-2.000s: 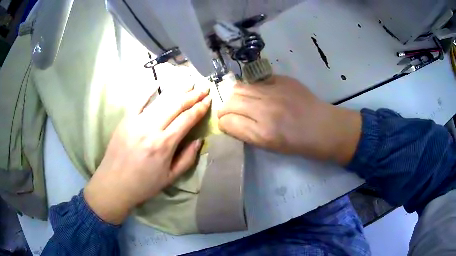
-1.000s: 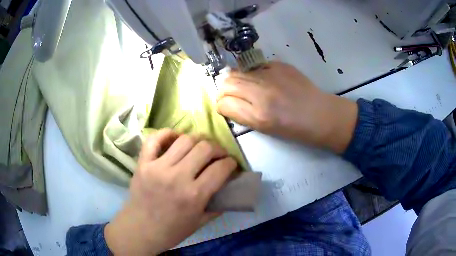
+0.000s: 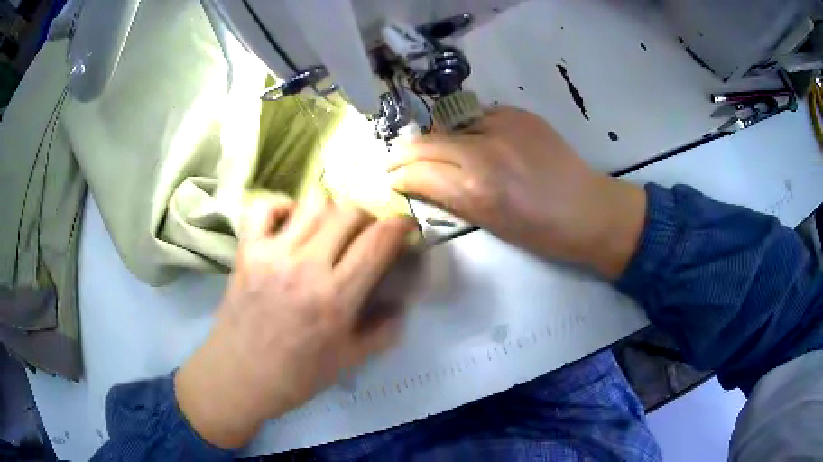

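A sage-green garment piece (image 3: 135, 153) lies on the machine table, its yellow-green inner side (image 3: 293, 144) glowing under the lamp by the needle. My left hand (image 3: 302, 280), somewhat blurred, has its fingers curled on the cloth's near end; a blurred grey-brown band shows partly under it. My right hand (image 3: 487, 171) lies with its fingertips at the cloth edge, just right of the presser foot (image 3: 391, 117) and below the ridged knob (image 3: 457, 109). Its fingertips are partly lost in glare, and I cannot tell if they pinch the cloth.
The white sewing machine head (image 3: 311, 36) hangs above the hands. Another green length with a grey-brown end (image 3: 41, 207) lies at the table's left. Small dark metal tools (image 3: 753, 110) lie at the far right, near yellow loops (image 3: 818, 108). A printed ruler runs along the table's front edge.
The cloth's near end has been lifted and folded back, showing its yellow-green side. My left hand first moved towards me, then slightly up and left with the cloth. My right hand has moved little.
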